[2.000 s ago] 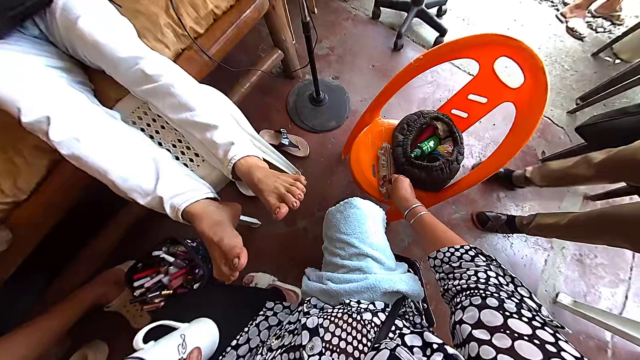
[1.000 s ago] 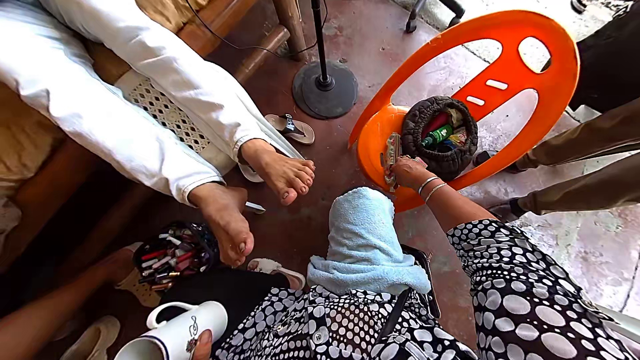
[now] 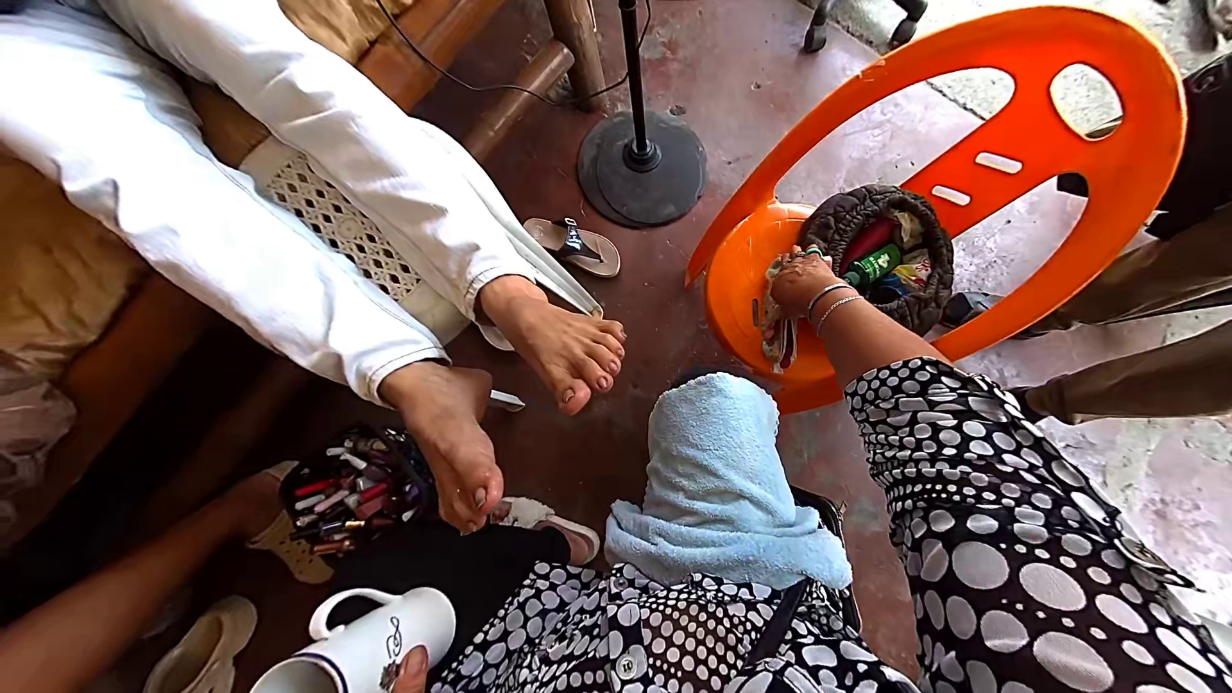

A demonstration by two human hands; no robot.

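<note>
My right hand [image 3: 807,281] reaches down onto the seat of an orange plastic chair [image 3: 756,226], over some small items that its fingers partly hide; whether it grips them I cannot tell. Touching that seat's far side is a dark quilted pouch [image 3: 847,212] with a green bottle [image 3: 874,264] among its contents. At the bottom edge, my left hand [image 3: 412,669] shows only a fingertip or thumb against a white mug [image 3: 404,626], which it holds. A light blue towel [image 3: 717,472] covers something upright at my lap. Two bare feet [image 3: 553,342] of a person in white trousers are left of it.
A container of nail polish bottles and pens [image 3: 361,491] stands below the feet. A round black stand base [image 3: 642,168] and a sandal [image 3: 575,246] are on the floor farther out. A wooden bench [image 3: 423,58] lies at upper left, and another person's legs [image 3: 1136,375] are at right.
My right hand has shifted over the small items on the orange seat, beside the pouch. The white mug remains at the lower left.
</note>
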